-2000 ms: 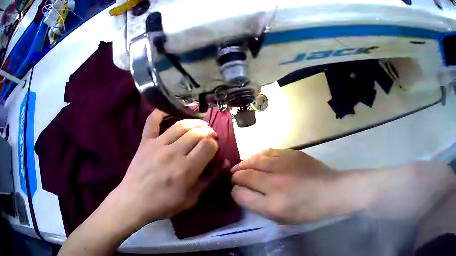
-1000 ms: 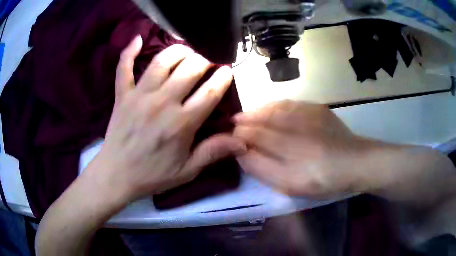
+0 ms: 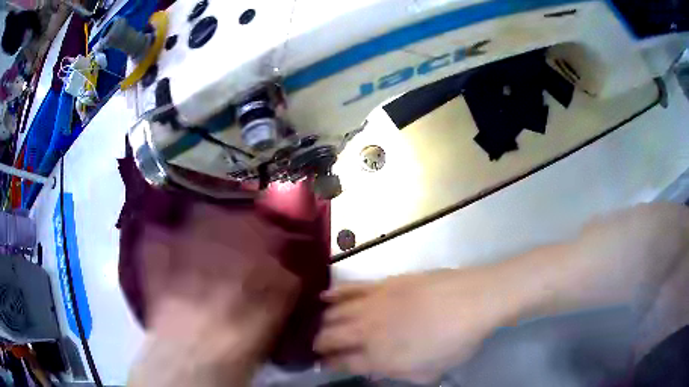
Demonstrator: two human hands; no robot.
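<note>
The dark maroon garment piece [image 3: 306,257] lies on the machine bed and table, its far end under the head of the white sewing machine [image 3: 317,83]. It looks pinkish-red under the lamp. The needle is hidden behind the head parts. My left hand [image 3: 215,264] is badly blurred and lies over the cloth; its fingers cannot be made out. My right hand [image 3: 389,321] is at the cloth's right edge near the table front, with its fingertips touching the edge. Whether they pinch it is unclear.
Black angular pieces [image 3: 506,106] lie under the machine arm. A grey box with a round vented face [image 3: 23,298] stands at the left table edge. A grey peg with a yellow ring [image 3: 136,45] tops the head. Blue material and white cord lie beyond the table at upper left.
The view has shifted, showing more of the machine. The maroon cloth shows less spread at left. My left hand has gone from spread fingers on the cloth to a blur over it.
</note>
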